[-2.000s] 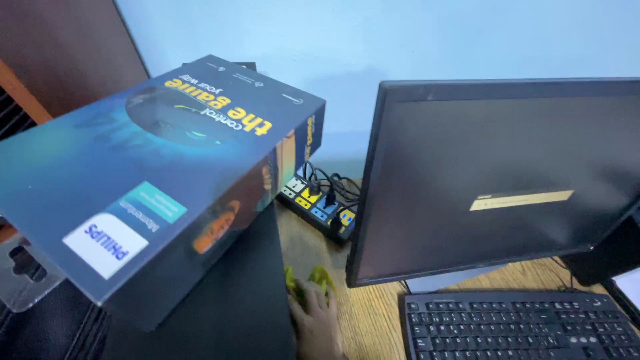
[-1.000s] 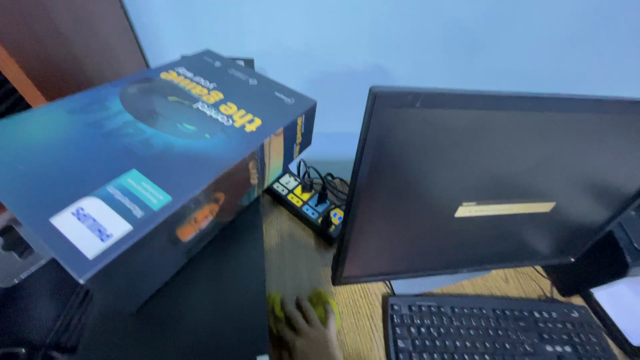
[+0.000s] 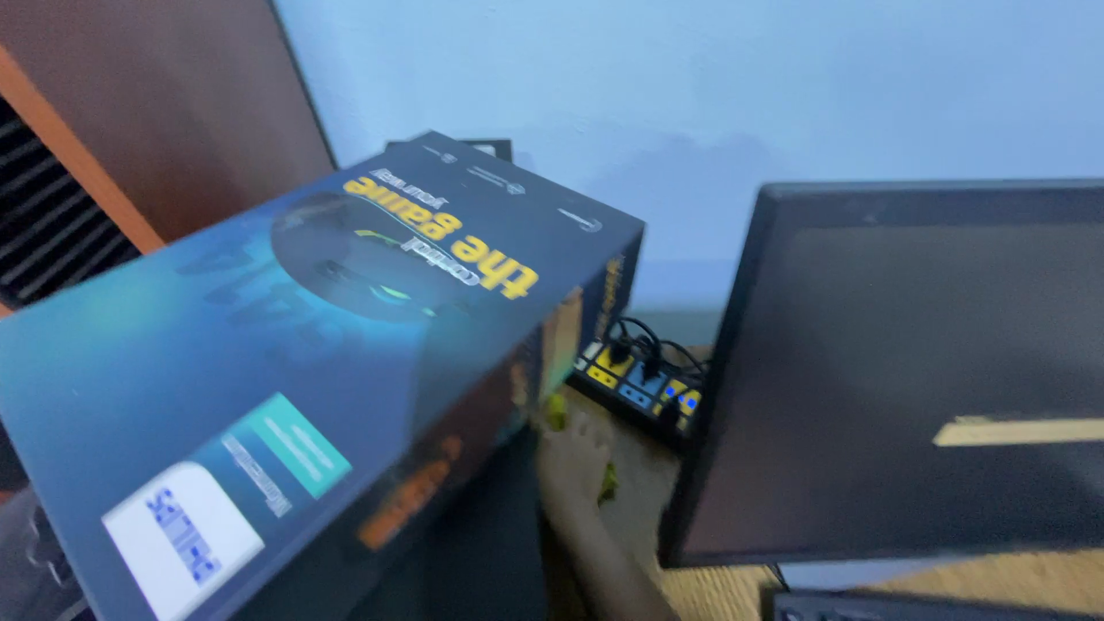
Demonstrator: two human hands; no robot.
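Note:
My right hand (image 3: 576, 453) is low in the middle, its forearm reaching in from the bottom edge. It rests on a yellow-green cloth (image 3: 609, 483) on the desk surface, with bits of cloth showing on both sides of the fingers. The hand lies between a large blue Philips monitor box (image 3: 345, 345) and a black monitor (image 3: 862, 362). Just beyond the fingers is a power strip (image 3: 636, 395) with yellow and blue sockets and black plugs in it. The box's side partly hides the cloth. My left hand is out of view.
Below the monitor, a black keyboard (image 3: 931, 606) sits on the wood-grain desk (image 3: 724, 591). Black cables (image 3: 681, 352) loop behind the power strip, near the pale blue wall (image 3: 673, 95). A brown panel with an orange edge (image 3: 86, 155) stands at the left.
My right hand has moved with the yellow-green cloth farther back along the desk, closer to the power strip and the box's side. The view has shifted, showing less of the keyboard.

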